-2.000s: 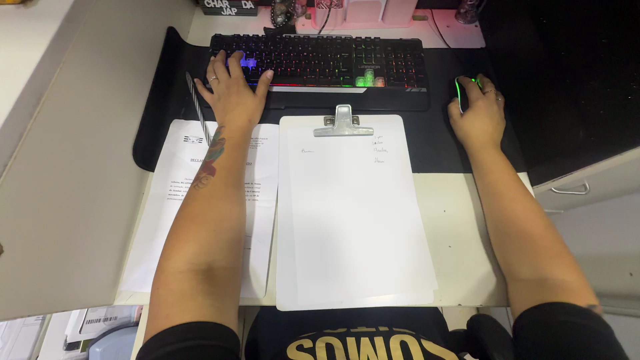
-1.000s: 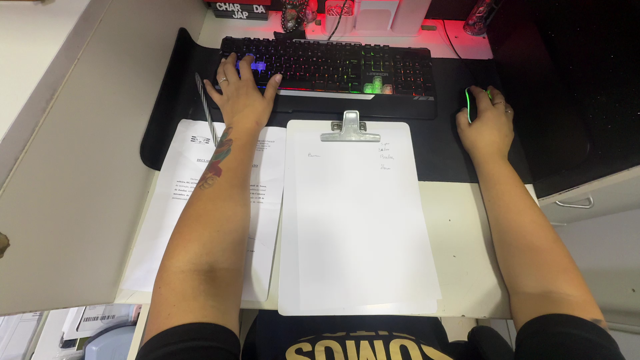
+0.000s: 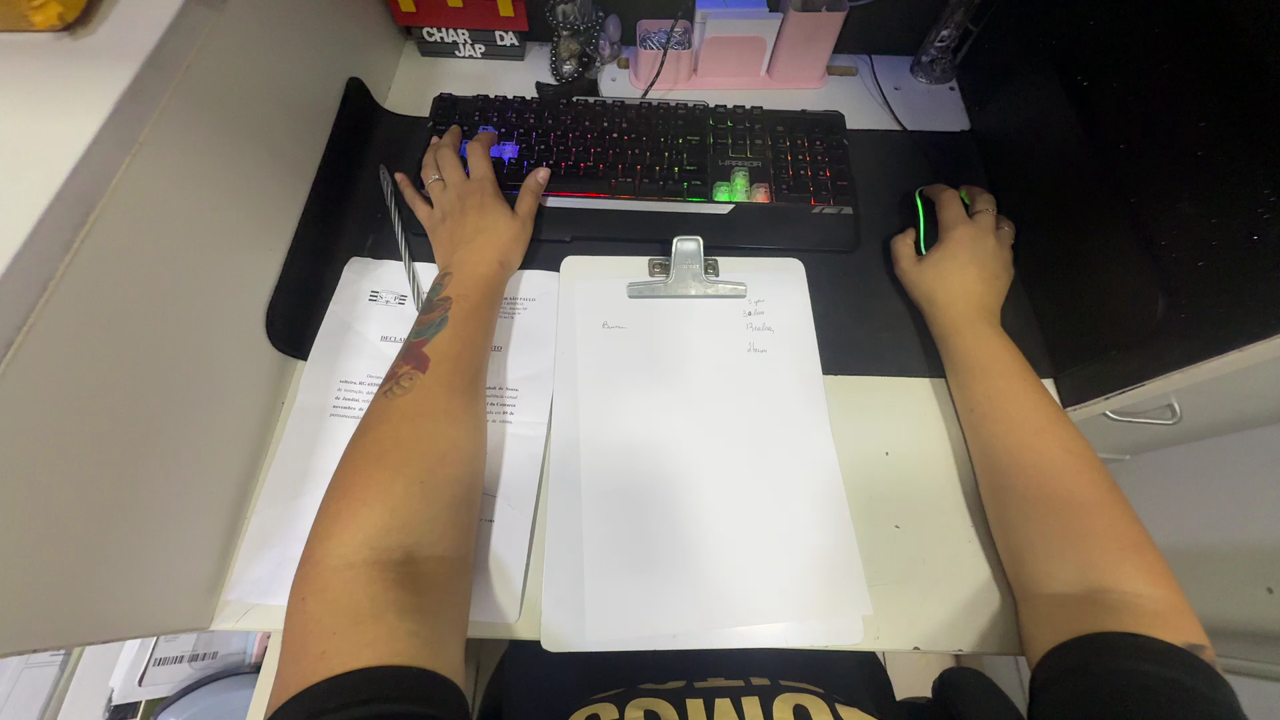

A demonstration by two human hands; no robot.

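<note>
My left hand [image 3: 472, 205] rests with spread fingers on the left end of a black backlit keyboard [image 3: 640, 150], holding nothing. At the right, my right hand [image 3: 957, 245] is curled over a computer mouse [image 3: 921, 222] with a green light strip. Both lie on a black desk mat [image 3: 880, 330]. A striped pen-like stick [image 3: 401, 235] lies beside my left wrist, its lower end hidden by the forearm. Under that forearm is a printed sheet [image 3: 400, 290]. Between my arms lies a clipboard with a metal clip [image 3: 687, 275], holding white paper [image 3: 700, 450] with a little handwriting.
Behind the keyboard stand a pink desk organizer [image 3: 735, 50] with paper clips, a beaded figurine [image 3: 575, 45] and a letter board [image 3: 470, 42]. A white panel [image 3: 180, 300] bounds the left side. A drawer handle [image 3: 1143, 413] is at the right, below a dark surface.
The view has shifted slightly. The red glow behind the keyboard has faded. Both hands remain at the keyboard and mouse.
</note>
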